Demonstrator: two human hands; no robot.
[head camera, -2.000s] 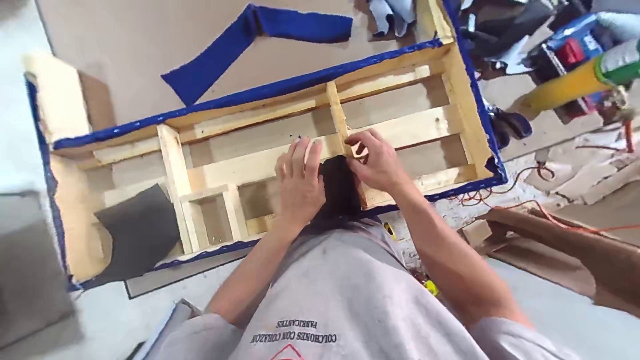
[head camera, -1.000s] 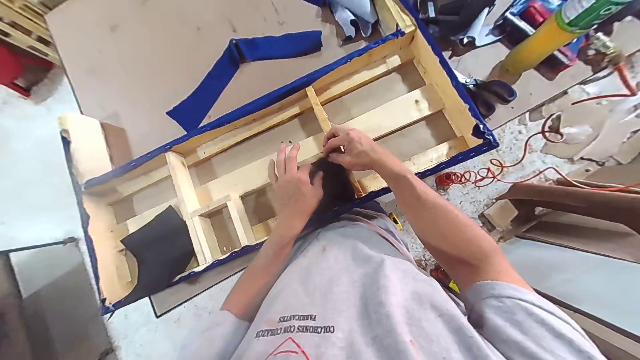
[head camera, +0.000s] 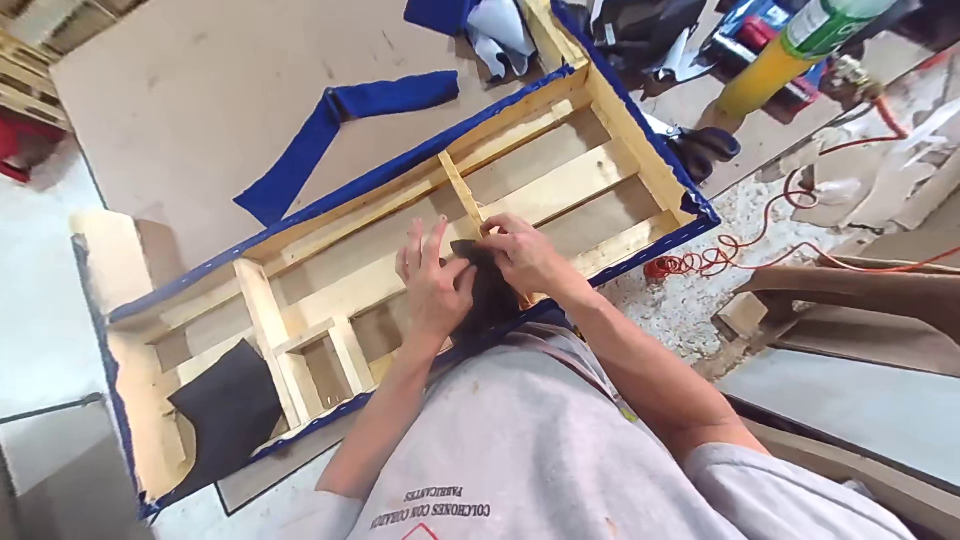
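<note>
A long wooden frame (head camera: 259, 300) with blue fabric (head camera: 420, 154) wrapped over its edges lies in front of my body. A piece of black fabric (head camera: 487, 296) hangs over its near side, by a cross slat. My right hand (head camera: 525, 255) pinches the top of this fabric between thumb and fingers. Beside it, on the left, my left hand (head camera: 435, 281) has its thumb at the fabric's edge and its other fingers raised; whether it grips the cloth is hard to tell. Another black fabric piece (head camera: 229, 412) lies over the frame's left end.
Beyond the frame, a blue fabric strip (head camera: 300, 161) lies on the table (head camera: 187, 90). Black-handled scissors (head camera: 697, 146) rest off the frame's right end, near a bottle of yellow liquid (head camera: 780, 64). A coiled red air hose (head camera: 675, 266) runs at the right, above cardboard scraps (head camera: 847, 292).
Both hands remain at the black fabric by the cross slat. The view has turned and shifted, so the frame appears more tilted.
</note>
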